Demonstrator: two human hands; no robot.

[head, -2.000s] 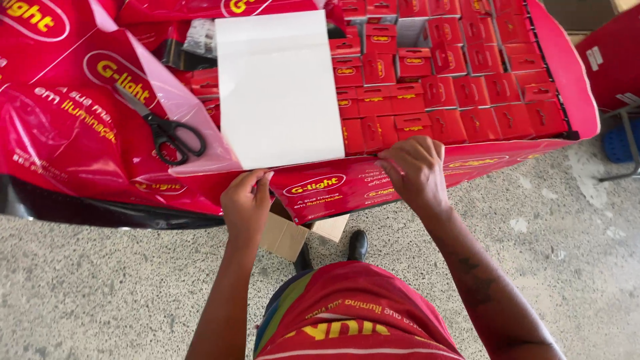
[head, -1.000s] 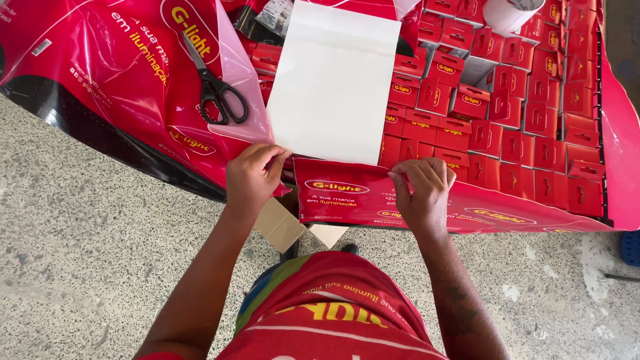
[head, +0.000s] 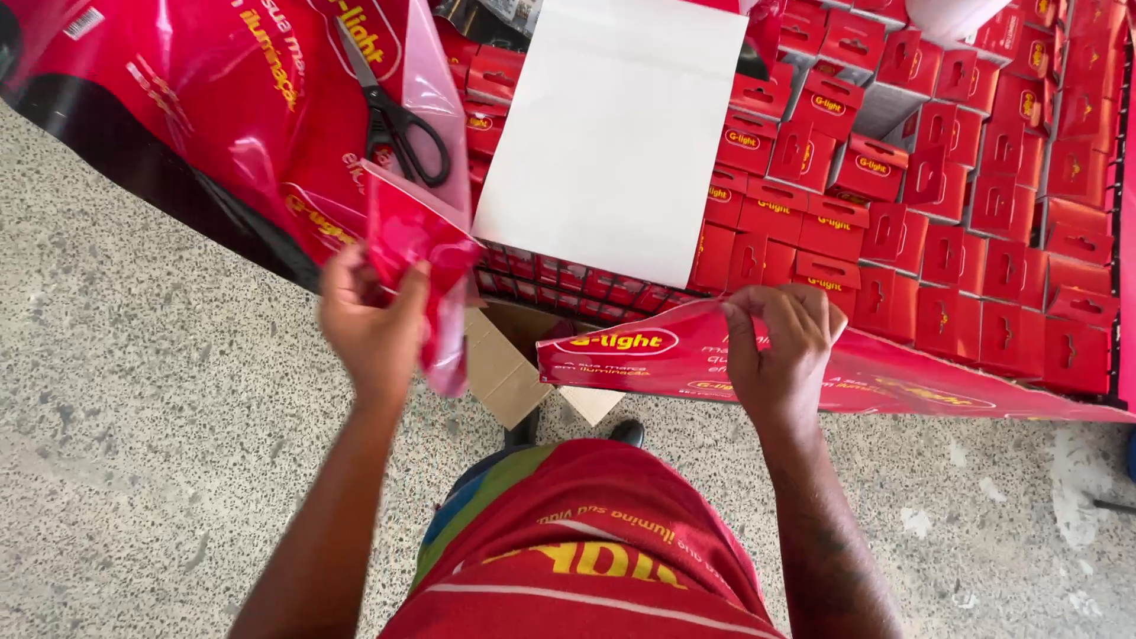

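Observation:
My left hand (head: 373, 311) grips the folded end of a red printed plastic sheet (head: 413, 240), with its pale underside partly showing. My right hand (head: 785, 346) pinches the top edge of a red G-light printed strip (head: 621, 355) that runs along the front of a black wire basket (head: 568, 280). Between the hands the wire side of the basket is exposed. A blank white card (head: 612, 142) lies on the many small red G-light boxes (head: 865, 169) that fill the basket. Black-handled scissors (head: 408, 142), blades partly open, rest on the plastic sheet beyond my left hand.
A white cylindrical object (head: 954, 13) stands on the boxes at the top right. Flaps of a cardboard box (head: 506, 373) stick out below the basket, close to my shoes. The plastic sheet spreads over the left side, above a speckled floor (head: 177, 373).
My left hand has moved left, away from the basket's front, with the sheet's end folded in it. A gap between the sheet and the strip now shows the wire. My right hand still holds the strip.

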